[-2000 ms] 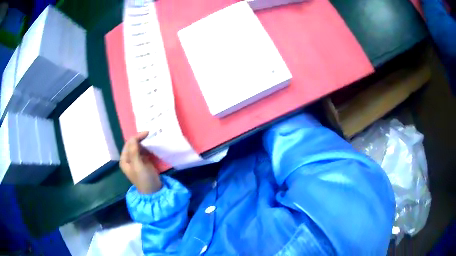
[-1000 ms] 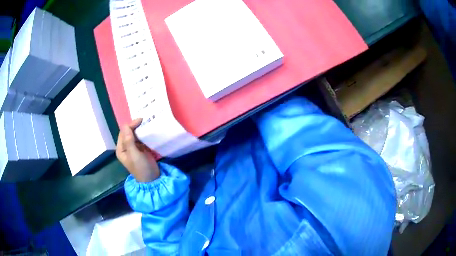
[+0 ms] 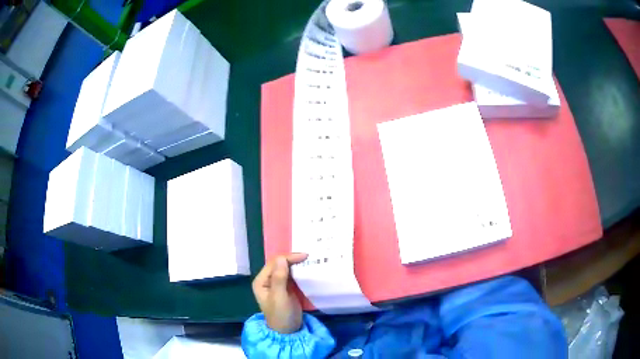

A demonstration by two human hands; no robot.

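My left hand [image 3: 281, 294] is at the near end of the label strip [image 3: 324, 161], with thumb and finger pinching its left edge by a row of print. The long white strip runs up the left side of the red mat [image 3: 435, 280] to the white label roll [image 3: 360, 26] and hangs over the table edge. A white box [image 3: 443, 186] lies flat on the mat, right of the strip, with a small printed mark near its lower right corner. My right hand is not in view; only the blue sleeve shows at the bottom right.
Stacks of white boxes [image 3: 168, 84] stand at left, with one pile [image 3: 203, 221] between them and the mat. More white boxes [image 3: 516, 49] overlap at the mat's far right corner. Under the table are a brown carton [image 3: 582, 270] and clear plastic [image 3: 593, 326].
The view has swung up and left, bringing the label roll, the far right boxes and more of the left stacks into view. My left hand stays at the strip's near end.
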